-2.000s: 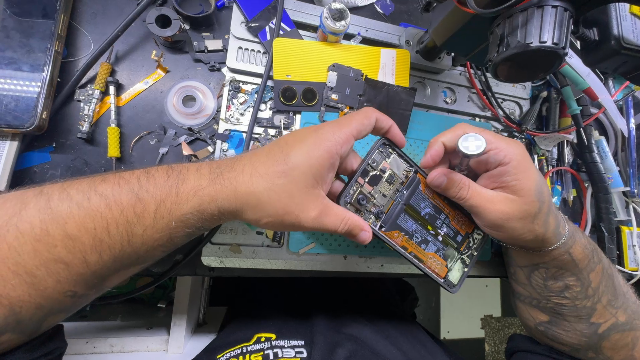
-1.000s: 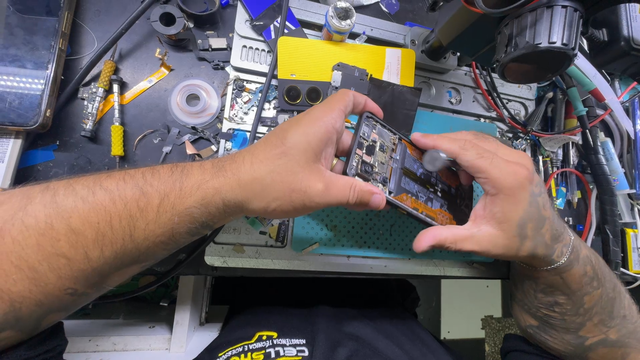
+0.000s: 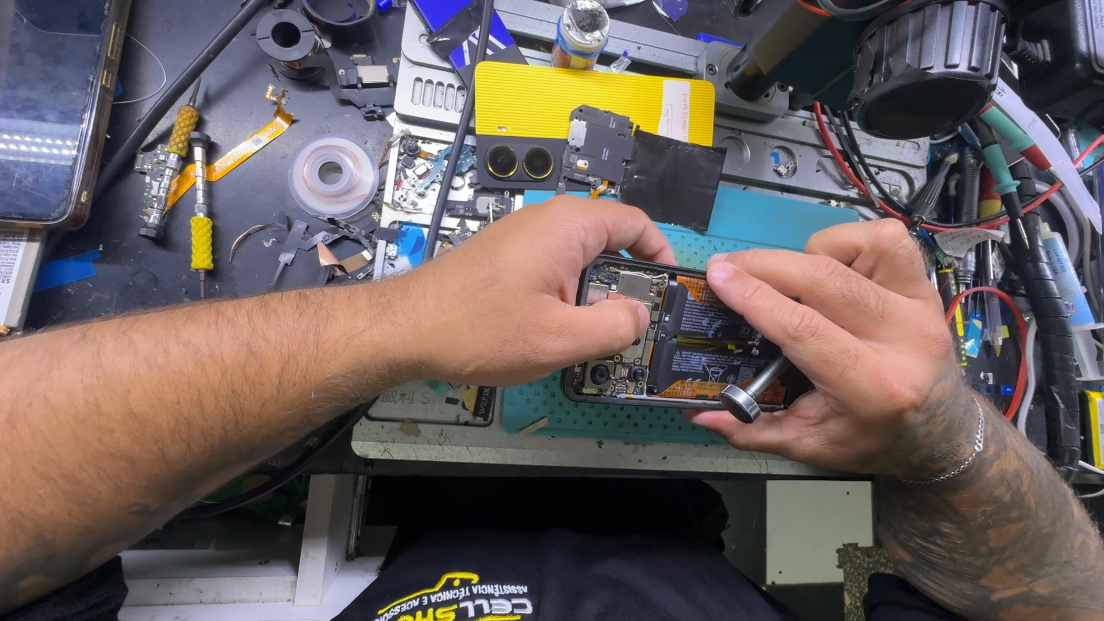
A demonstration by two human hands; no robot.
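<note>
An opened smartphone (image 3: 638,289), its circuit board, dark battery and orange flex cables exposed, lies between both hands over a teal perforated mat (image 3: 604,421). My left hand (image 3: 526,289) grips the phone's left end, the thumb on the circuit board and the fingers behind the top edge. My right hand (image 3: 828,336) holds the phone's right part, with fingertips at the upper edge and the thumb at the lower edge. A metal screwdriver (image 3: 749,398) with a round silver cap sticks out from under the right palm; its tip is hidden.
Behind the phone lie a yellow back cover (image 3: 552,95) with two camera rings and a black sheet (image 3: 677,181). Yellow-gripped screwdrivers (image 3: 201,233), a clear spool (image 3: 332,177) and an orange flex cable (image 3: 250,147) sit at the left. Cables (image 3: 1026,224) and a black cylindrical device (image 3: 927,69) crowd the right.
The phone has turned from a slant to nearly level. My left thumb has moved from the phone's lower edge onto the circuit board. The screwdriver's cap now points down toward the phone's lower edge.
</note>
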